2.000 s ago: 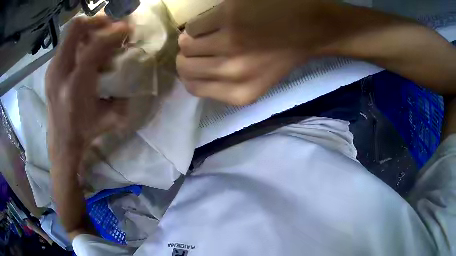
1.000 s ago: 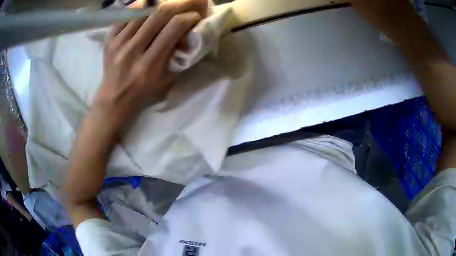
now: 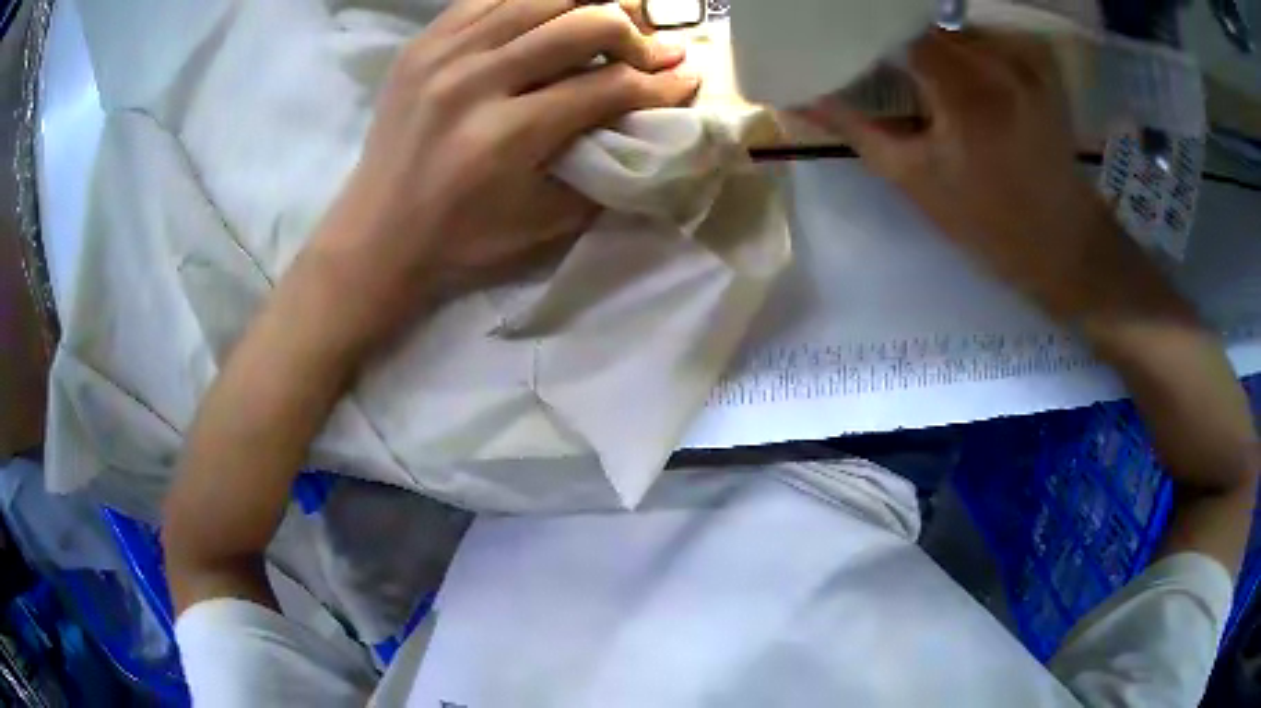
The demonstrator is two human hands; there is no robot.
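Observation:
A cream cloth garment lies in a creased pile at the left, with a bunched part near the lit needle area at the top. My left hand lies on the garment, fingers bent, its fingertips pressing the cloth beside the bright light. My right hand is at the right of the machine head, somewhat blurred, with thumb and fingers curled near the machine bed. Whether it holds something small cannot be made out. The pale sewing machine head is between the hands and hides part of the bed.
White label strips with dark print lie at the right, beyond my right hand. A printed ruler runs along the table's front edge. A blue lattice crate is below at the right. More blue crate parts and greyish cloth show below at the left.
The view has shifted, showing the machine head and label strips. My right hand has come from the top right edge to beside the machine head. My left hand stays on the cloth.

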